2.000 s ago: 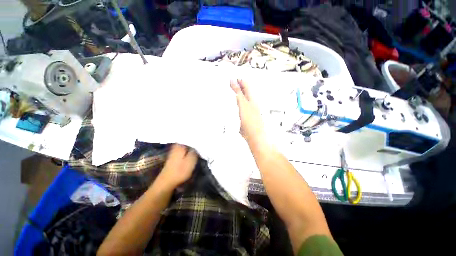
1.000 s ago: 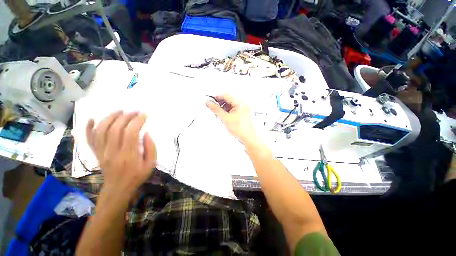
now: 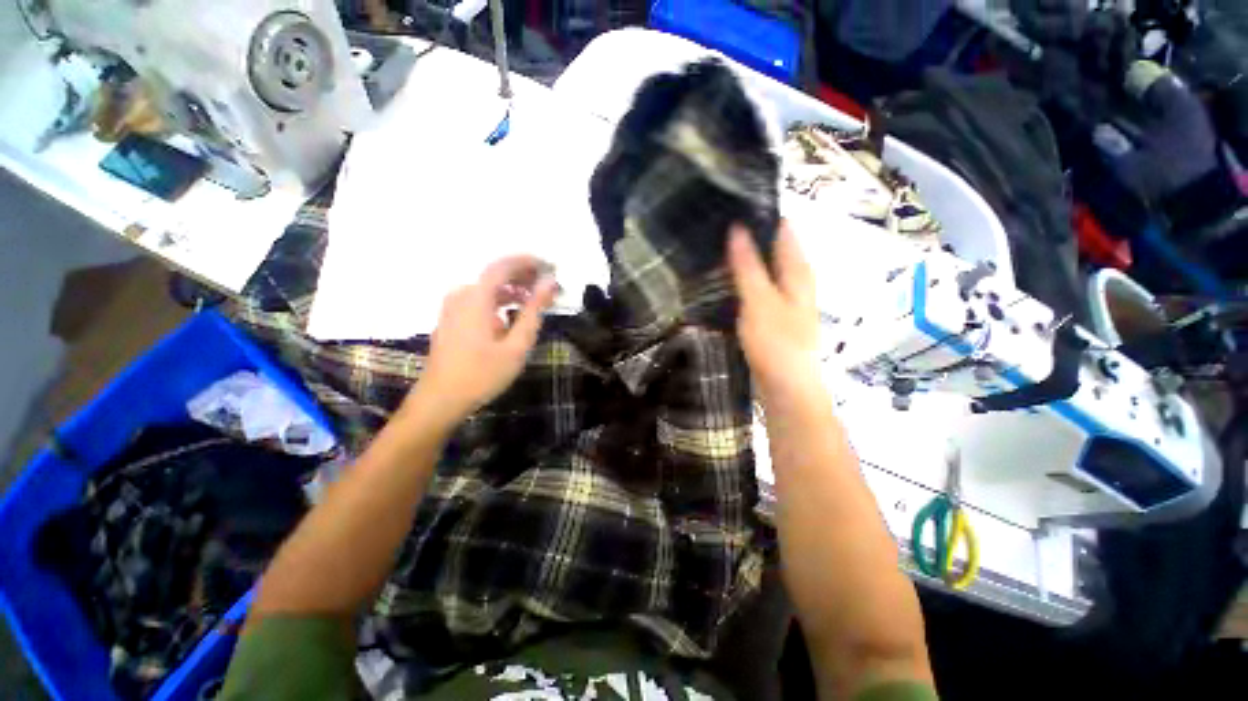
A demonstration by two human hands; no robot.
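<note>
The dark plaid shell fabric (image 3: pixel 575 466) with cream checks lies over my lap and the table's front edge. A bunched plaid part (image 3: pixel 684 192) stands up in the middle, blurred. My right hand (image 3: pixel 777 295) is at its right side, holding it. My left hand (image 3: pixel 493 322) is left of it, at the edge where the white lining (image 3: pixel 438 206) meets the plaid; its fingers are curled on a bit of white cloth. The white lining lies flat on the table at the left.
The white sewing machine (image 3: pixel 1013 329) stands at the right, with green-and-yellow scissors (image 3: pixel 944 534) in front of it. A white tub (image 3: pixel 979 226) holds cream and brown pieces behind. A blue crate (image 3: pixel 41 520) of dark cloth is low left. A second machine (image 3: pixel 247 69) stands upper left.
The plaid fabric has been turned up over the white lining in the middle. My left hand has moved right and closed its fingers; my right hand now holds plaid. The view has shifted.
</note>
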